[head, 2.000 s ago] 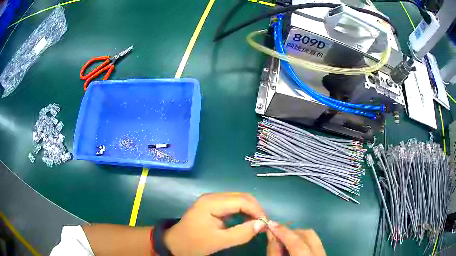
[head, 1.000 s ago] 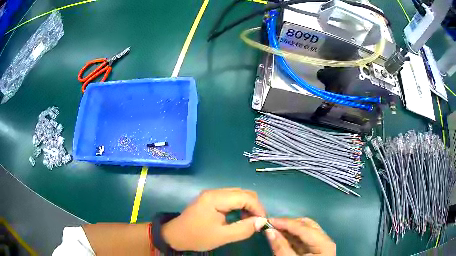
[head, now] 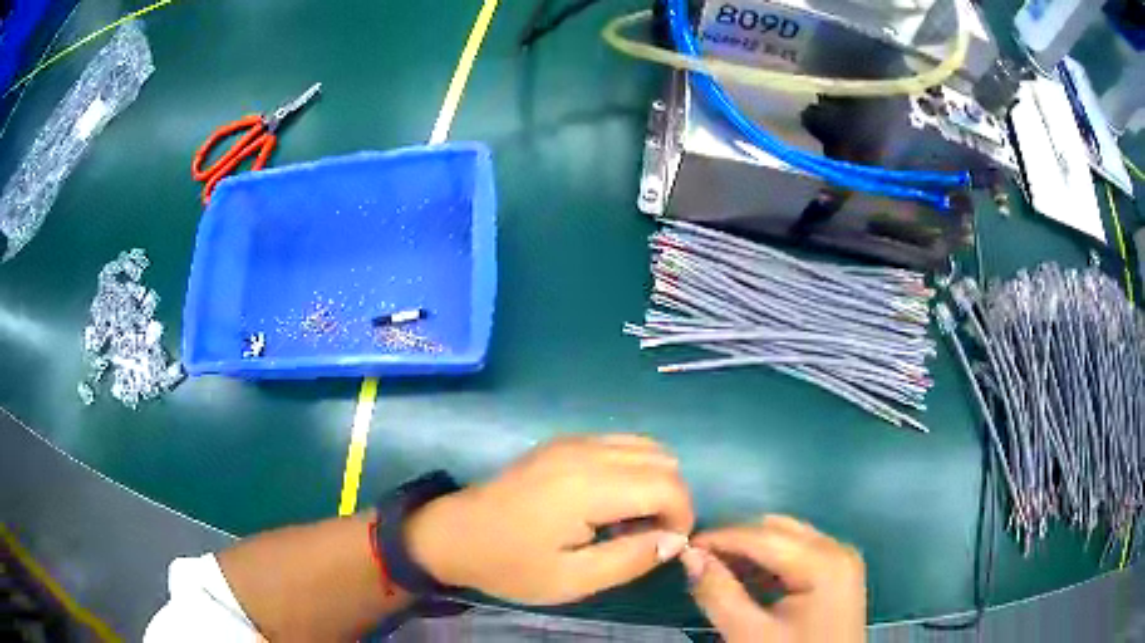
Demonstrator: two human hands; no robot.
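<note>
My left hand, with a dark band at the wrist, is at the bottom centre. Its thumb and index finger pinch together at a tiny pale end, likely cable wires. My right hand meets it from the right, thumb and index tip at the same spot. The fingers hide most of what is held, and no grey cable length shows between the hands. A loose pile of grey cables with coloured bare ends lies beyond the hands, in front of the machine.
A blue bin holds wire specks and a black-and-white cylinder. Clear plugs, orange-handled pliers and a plastic bag lie left. The machine stands behind the pile; a cable bundle lies right.
The view has tilted, so the bench things sit higher in the picture. Both hands stay together at the fingertips, slightly further right. The dark and pale strands seen between them earlier are now mostly hidden.
</note>
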